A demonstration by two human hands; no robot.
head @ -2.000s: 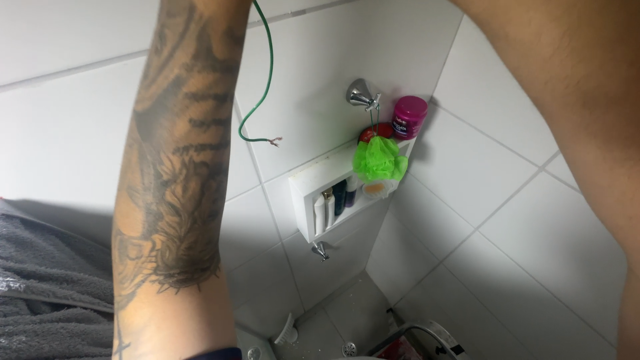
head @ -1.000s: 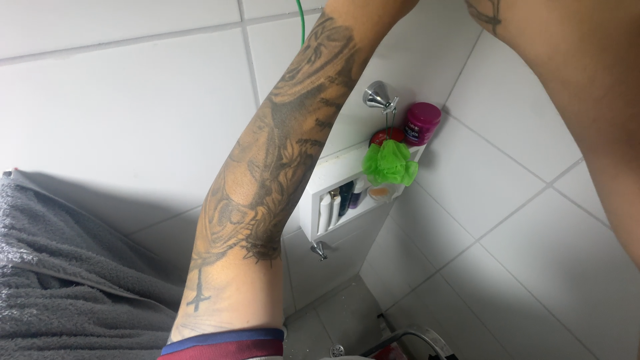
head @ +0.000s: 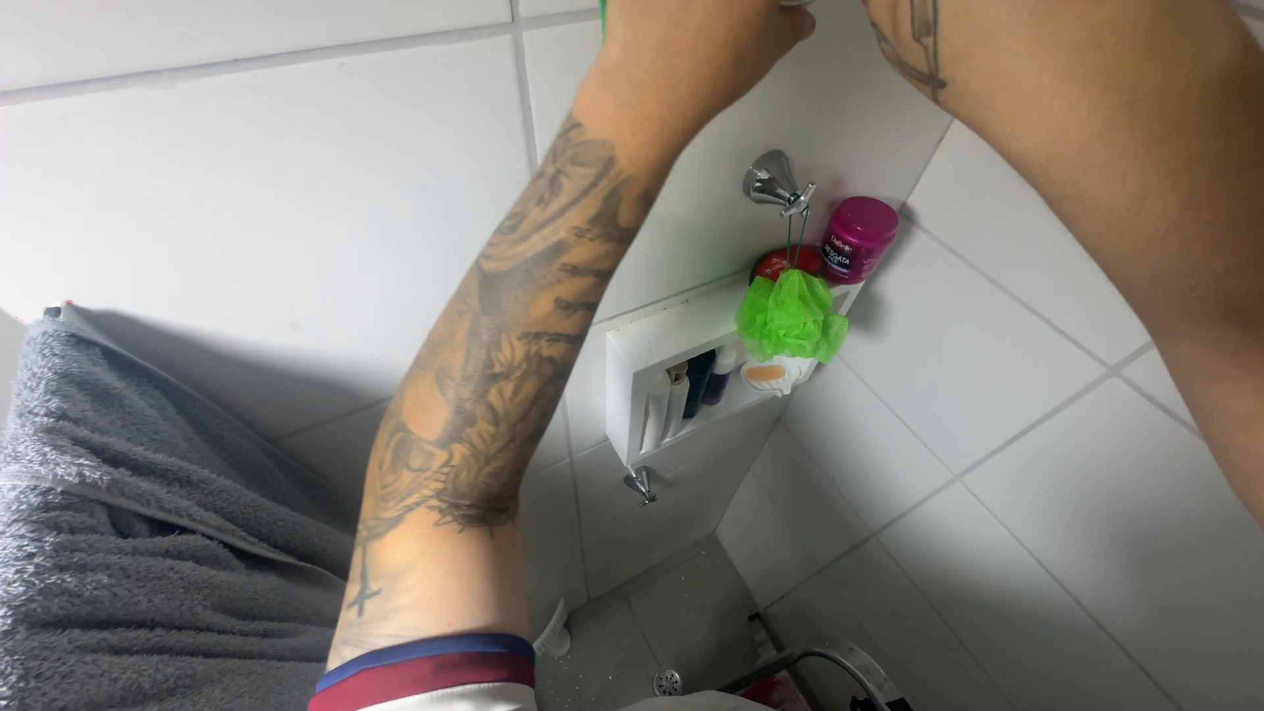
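Observation:
My left hand (head: 706, 44) is raised at the top edge, partly cut off, at the end of my tattooed forearm. A small pale thing shows by its fingers, too little of it to name, and whether the hand holds it I cannot tell. A short bit of green wire (head: 603, 12) shows just left of the hand. My right arm comes down the right side with a tattoo near the top; my right hand is out of the frame. Below my left hand, a chrome valve handle (head: 780, 186) on the tiled wall carries a hanging green mesh bath sponge (head: 792, 316).
A white wall niche shelf (head: 681, 311) holds several bottles, with a magenta jar (head: 859, 240) and a red container on top. A second chrome handle (head: 641, 485) sits below. Grey towels (head: 158, 533) hang at left. A floor drain (head: 668, 681) and curved metal frame (head: 839, 657) lie below.
My left forearm has swung from upright to a slant towards the upper right, and the left hand has come into view. The green wire's loose end, seen two seconds ago, no longer shows.

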